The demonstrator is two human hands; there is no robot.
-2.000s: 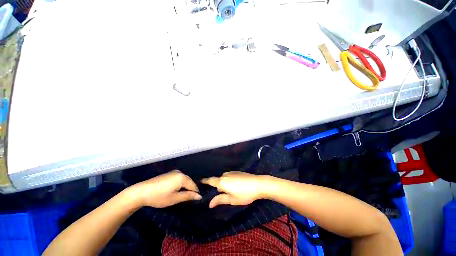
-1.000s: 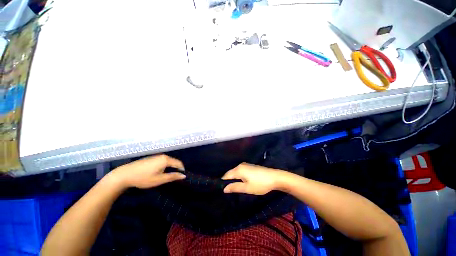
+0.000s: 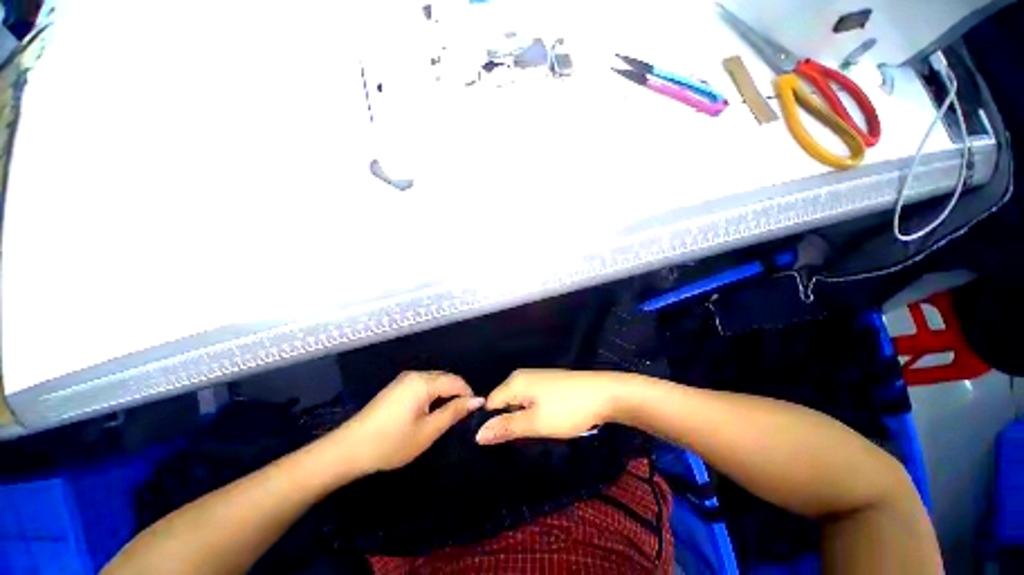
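A dark pinstriped garment piece (image 3: 449,494) lies across my lap over red checked clothing, below the table's front edge. My left hand (image 3: 421,416) pinches the dark cloth between thumb and fingers. My right hand (image 3: 539,405) pinches it just to the right, and the fingertips of both hands nearly meet. The exact fold or edge between the fingers is too dark to tell. A small pale bit shows under my right hand.
The white table (image 3: 225,225) spans the view ahead. Scissors (image 3: 829,115) with red and yellow handles, a tan strip (image 3: 750,90), and pink and blue snips or pens (image 3: 674,87) lie at its right. A white cord (image 3: 934,169) loops at the right end. A blue crate (image 3: 39,528) is lower left.
My hands were apart along the cloth one second ago and have come together again at the middle. The view has shifted slightly, so the table items sit higher.
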